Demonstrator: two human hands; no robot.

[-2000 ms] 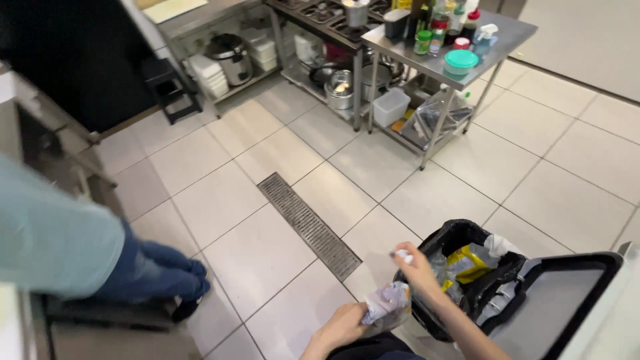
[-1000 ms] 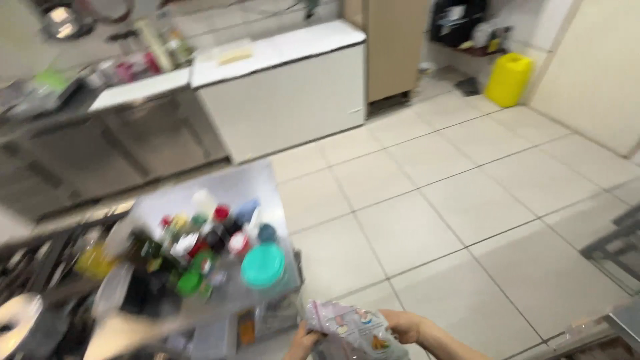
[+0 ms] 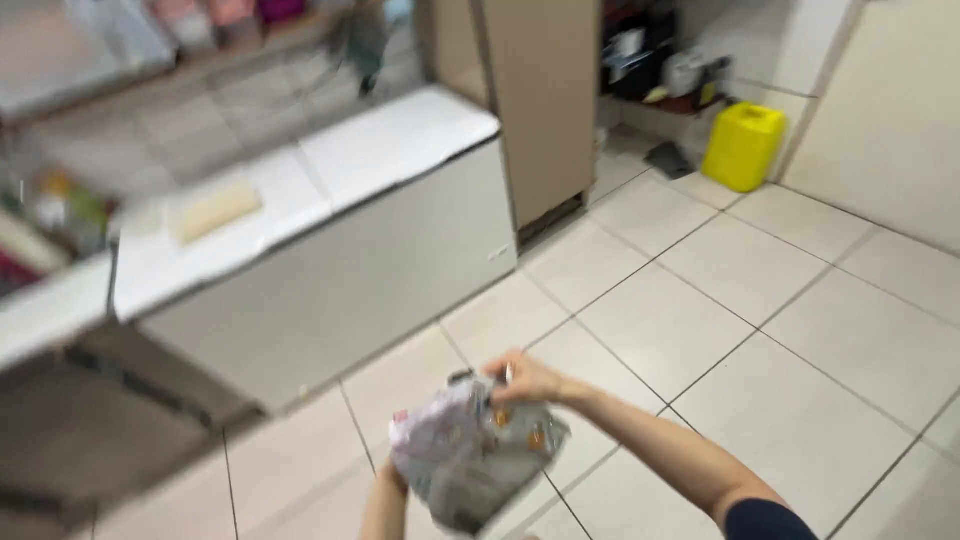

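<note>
A crumpled, partly clear plastic bag (image 3: 480, 457) with printed colour patches hangs between my hands, low in the middle of the view. My right hand (image 3: 525, 379) grips its upper edge with bent fingers. Most of my left hand is hidden behind the bag's left side; only the wrist (image 3: 391, 480) shows below it. Blur hides what the bag contains.
A long white chest freezer (image 3: 360, 277) stands ahead, with a pale yellow block or cloth (image 3: 217, 212) on its lid. Beside it are a tall beige cabinet (image 3: 544, 105) and a yellow jerrycan (image 3: 745, 148) on the tiled floor (image 3: 675, 330).
The view has swung away from the black bin and the person, then drawn nearer to the freezer. The bag stays with my hands; my right hand is now at its top edge.
</note>
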